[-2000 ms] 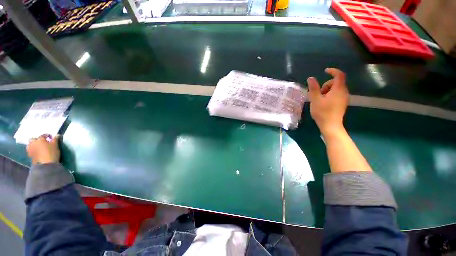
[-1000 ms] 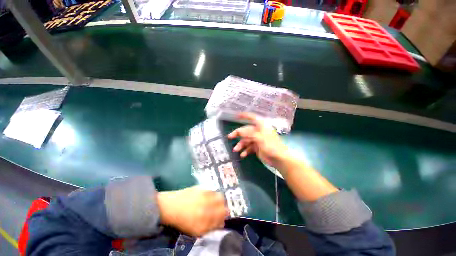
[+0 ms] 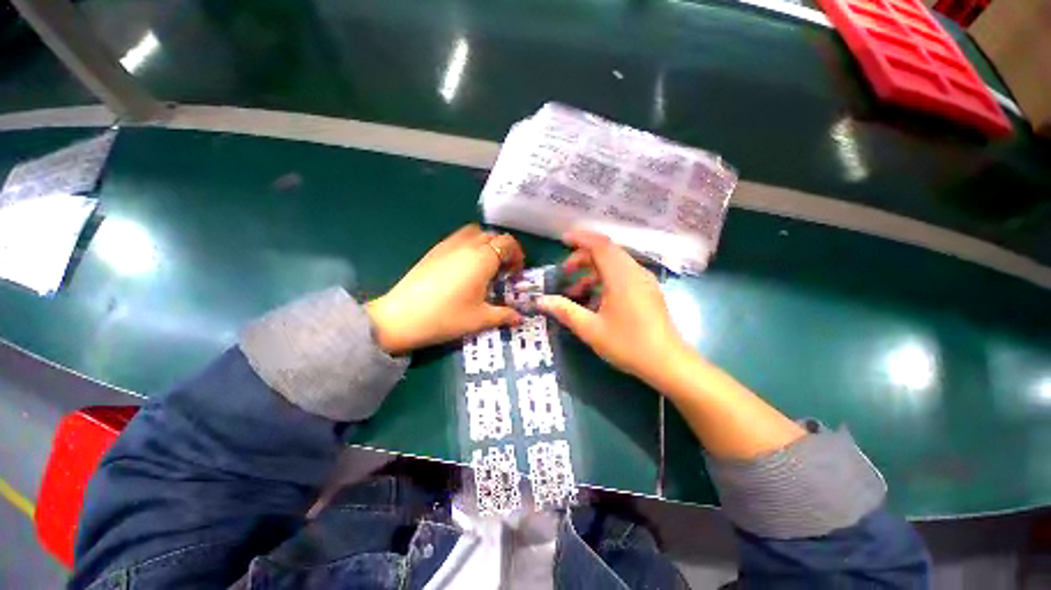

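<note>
A part sheet with two columns of silver-white patterned pieces on clear film lies lengthwise towards my body, its near end at the bench edge. My left hand grips its far end from the left, thumb and fingers on the top pieces. My right hand grips the same end from the right, thumb on the film. The fingers partly hide the top row. A thick stack of part sheets lies just beyond my hands.
A second whitish packet lies at the far left. A pale metal strip crosses the dark-green bench. A red compartment tray is at upper right, beside a brown box. A red stool stands at lower left.
My left hand has moved from the sheet's near end to its far end. My right hand has closed on that end too. The sheet now lies straighter, and the view has shifted.
</note>
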